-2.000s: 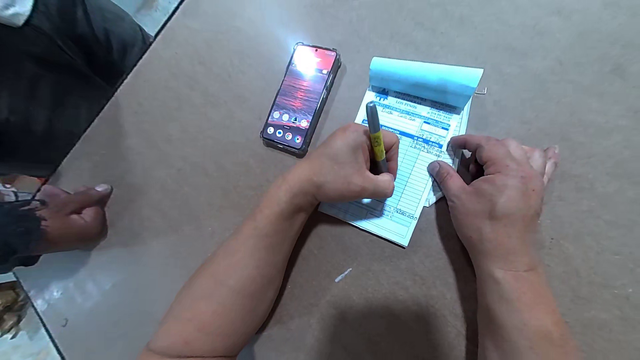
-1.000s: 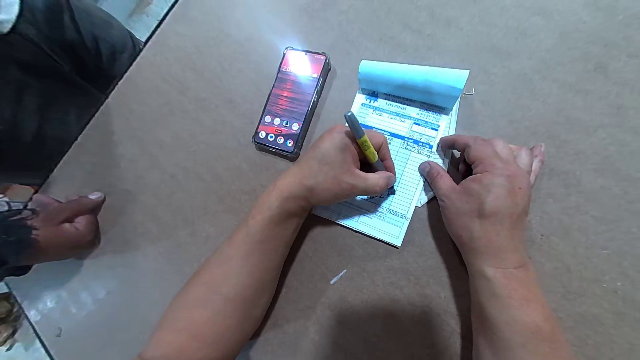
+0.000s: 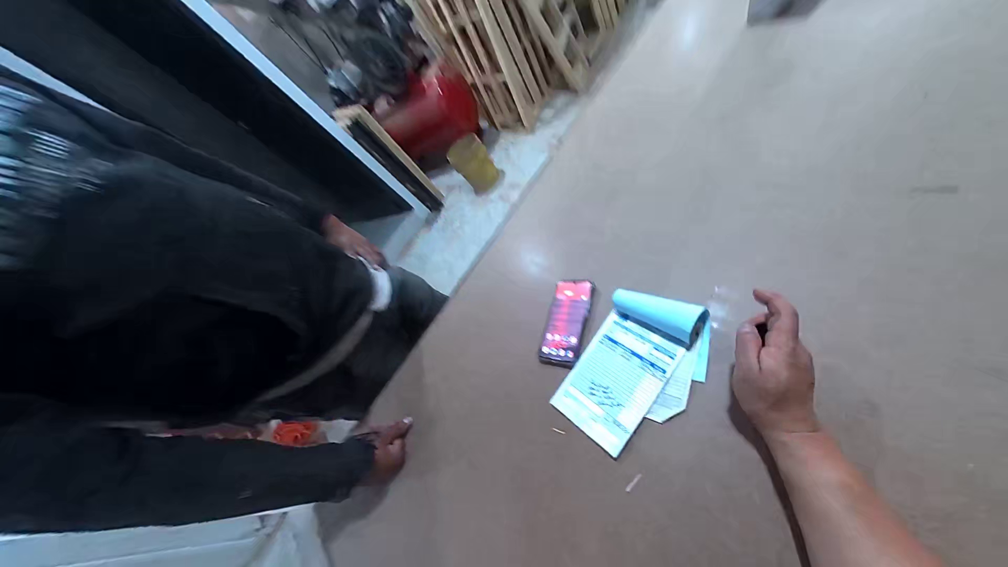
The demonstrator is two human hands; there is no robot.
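Observation:
My right hand (image 3: 773, 366) is at the right of the head view, over the brown table, with its fingers loosely curled and the thumb apart from the index finger. Nothing shows in its grip. To its left lies a receipt pad (image 3: 622, 370), its blue sheet (image 3: 660, 313) folded back at the top and handwriting on the lower part of the form. Loose slips (image 3: 676, 391) stick out from under its right side. A smartphone (image 3: 566, 321) with a lit red screen lies left of the pad. My left hand and the pen are out of view.
A person in dark clothing stands at the left, one hand (image 3: 390, 450) at the edge of the table (image 3: 488, 504). Beyond the table are a red tank (image 3: 433, 110), a yellow container (image 3: 474, 164) and wooden frames (image 3: 504, 55). Small scraps (image 3: 634, 483) lie near the pad.
My left hand, which held the pen on the pad, has gone out of view with it. My right hand has come off the pad, to the right. The view has shifted to take in more of the room.

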